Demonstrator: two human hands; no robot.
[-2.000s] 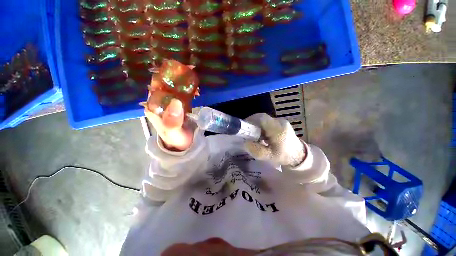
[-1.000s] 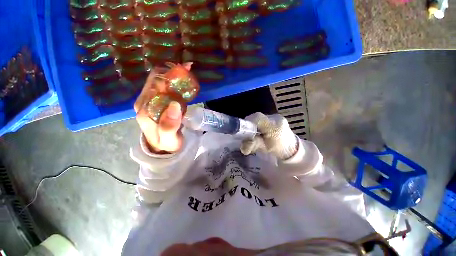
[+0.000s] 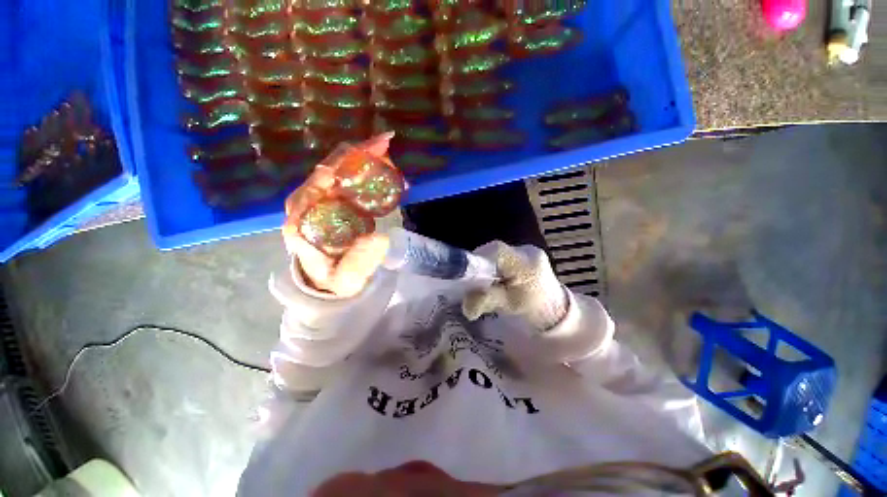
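Observation:
My bare left hand [image 3: 336,267] holds a few glossy amber-brown soft baits [image 3: 336,223] with green shine, bunched between fingers and thumb, just over the front edge of the blue tray [image 3: 584,163]. My right hand [image 3: 525,288], in an off-white knitted glove, grips the plunger end of a large clear syringe [image 3: 436,257]. The syringe points left, its front end against or just beside my left hand. The needle cannot be seen. Rows of similar baits [image 3: 331,78] lie in the tray, with a few darker ones [image 3: 588,121] at its right.
A second blue tray [image 3: 73,209] with dark pieces is at the left. A pink ball [image 3: 784,12] and small pale syringes [image 3: 849,34] lie on the speckled bench [image 3: 759,87]. Below are a slotted drain grate [image 3: 569,228], a blue stool [image 3: 763,379] and a cable [image 3: 146,328].
The baits have shifted in my left hand, and its thumb now lies lower, below them. My gloved hand stays at the syringe's plunger end. The view has also shifted slightly.

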